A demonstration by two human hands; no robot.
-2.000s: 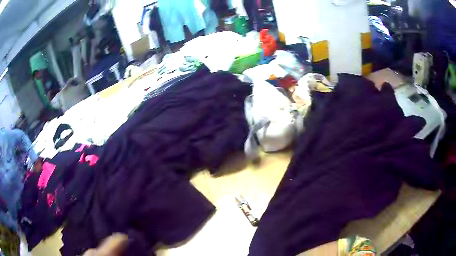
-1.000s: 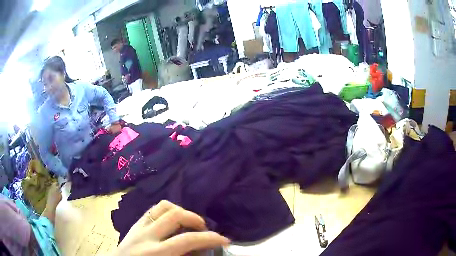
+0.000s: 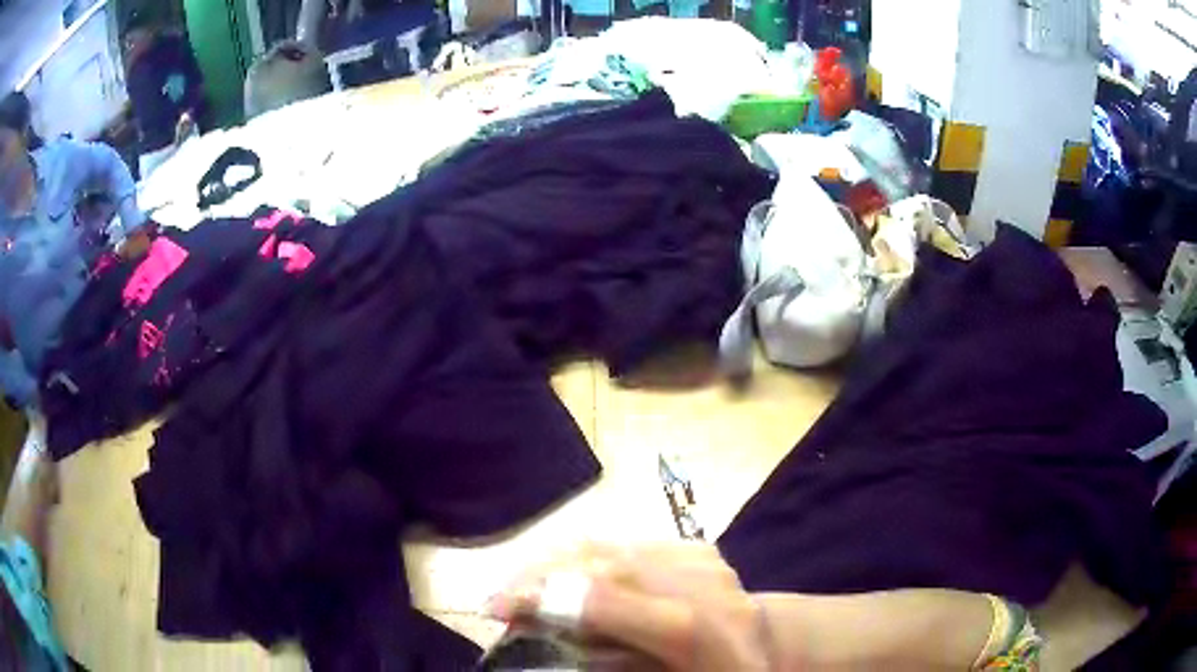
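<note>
My right hand [image 3: 637,607] reaches in from the lower right, blurred, with white wrap on a finger and a patterned band at the wrist. Its fingers curl near a dark, shiny thing [image 3: 536,652] cut off by the bottom edge; whether they grip it I cannot tell. My left hand is not in view. Silver thread snips [image 3: 680,499] lie on the pale table [image 3: 643,420], just beyond my right hand. A large heap of dark purple garments [image 3: 446,315] lies left of the snips. Another dark purple pile [image 3: 958,446] lies to the right.
A grey-white shoulder bag [image 3: 807,309] stands between the piles. Purple garments with pink patches [image 3: 155,272] lie at the left, by a person in light blue [image 3: 53,223]. White garments [image 3: 355,145] cover the far side. A striped pillar [image 3: 1004,145] stands behind at the right.
The view has swung right since one second ago. My left hand has left the picture. My right hand and forearm have come in at the bottom. The snips still lie on the table.
</note>
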